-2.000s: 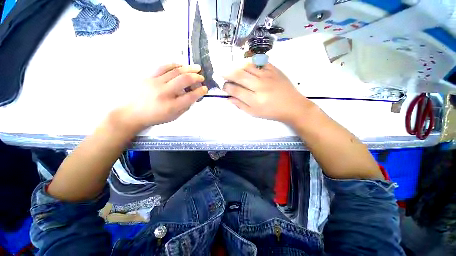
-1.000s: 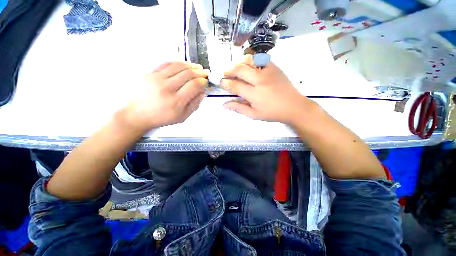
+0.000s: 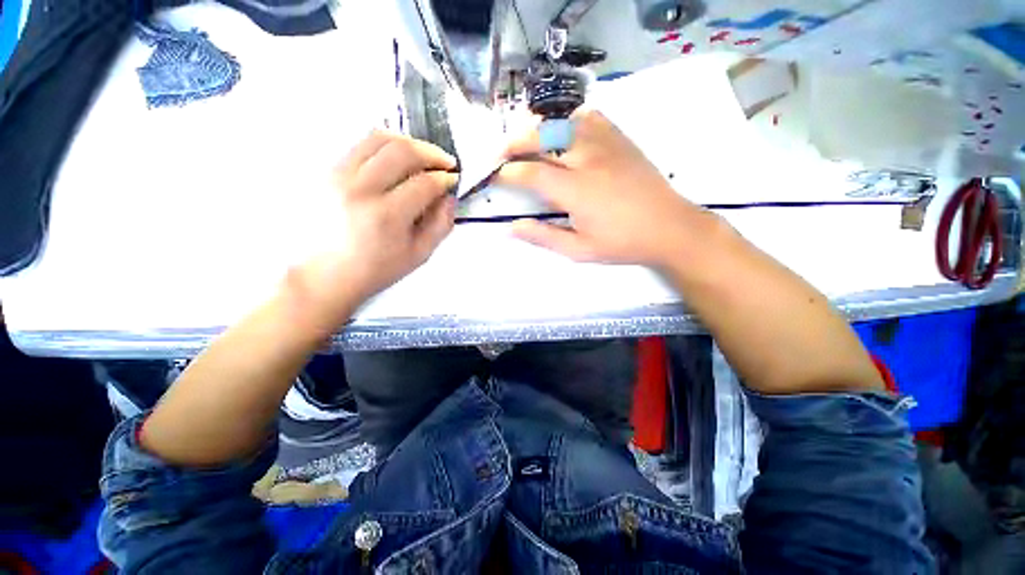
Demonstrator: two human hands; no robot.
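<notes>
A strip with a grey part and a light part (image 3: 427,117) lies on the table under the sewing machine's head (image 3: 478,45). Its near end is between my hands, with a dark edge showing. My left hand (image 3: 396,208) pinches this end between thumb and fingers. My right hand (image 3: 601,193) lies over the strip's right side, fingertips at the light cloth and the dark edge. The needle area is bright and partly hidden, so I cannot tell where the needle is. A round black tension part (image 3: 555,88) sits just above my right hand.
A frayed denim scrap (image 3: 187,67) lies at upper left. Dark curved pieces (image 3: 32,169) lie along the left side. Red-handled scissors (image 3: 969,234) are at the right edge. The worn front edge (image 3: 528,328) runs under my forearms. Cloth bundles (image 3: 326,432) are below it.
The view has shifted slightly. My left fingers now pinch the strip's near end, and a dark slanting edge shows between my hands. The right hand stays beside it.
</notes>
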